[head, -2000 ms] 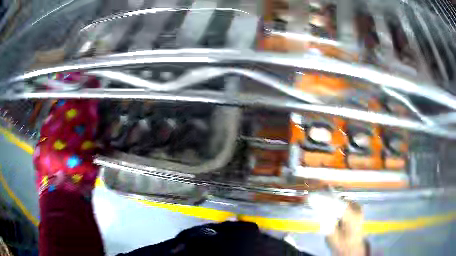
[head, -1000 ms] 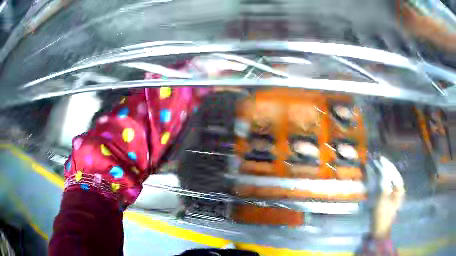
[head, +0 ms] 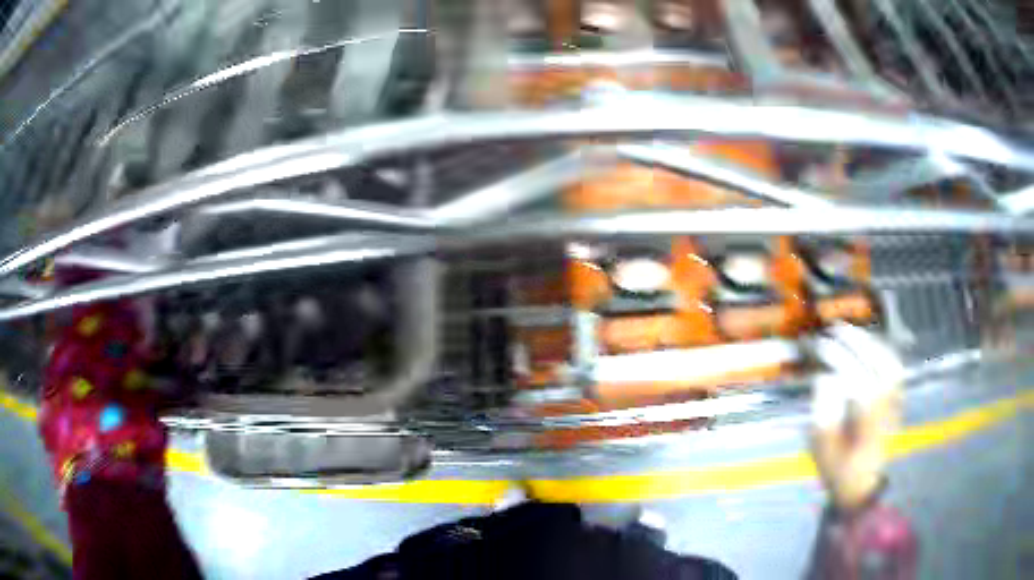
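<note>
An orange-brown fixture (head: 642, 332) lies on the wire shelf right of centre, with dark parts with pale round centres in a row and a silver clamp bar (head: 692, 365) along its near side. My right hand (head: 858, 408), with white finger coverings, is at the fixture's near right corner; blur hides whether it grips it. My left arm, in a red polka-dot sleeve (head: 102, 391), reaches up at the far left beside a metal tray (head: 417, 340) of dark parts. My left hand is not distinguishable behind the shelf rods and blur.
Chrome wire shelf rods (head: 499, 233) with a zigzag edge cross the view above the fixture and tray. More orange-brown fixtures (head: 618, 79) show blurred beyond them. The grey floor (head: 272, 532) with a yellow line (head: 386, 491) lies below. My dark clothing is at the bottom centre.
My left arm has moved from near the centre back to the far left, and the metal tray shows again. My right hand appears higher, close to the fixture's corner. The view has shifted.
</note>
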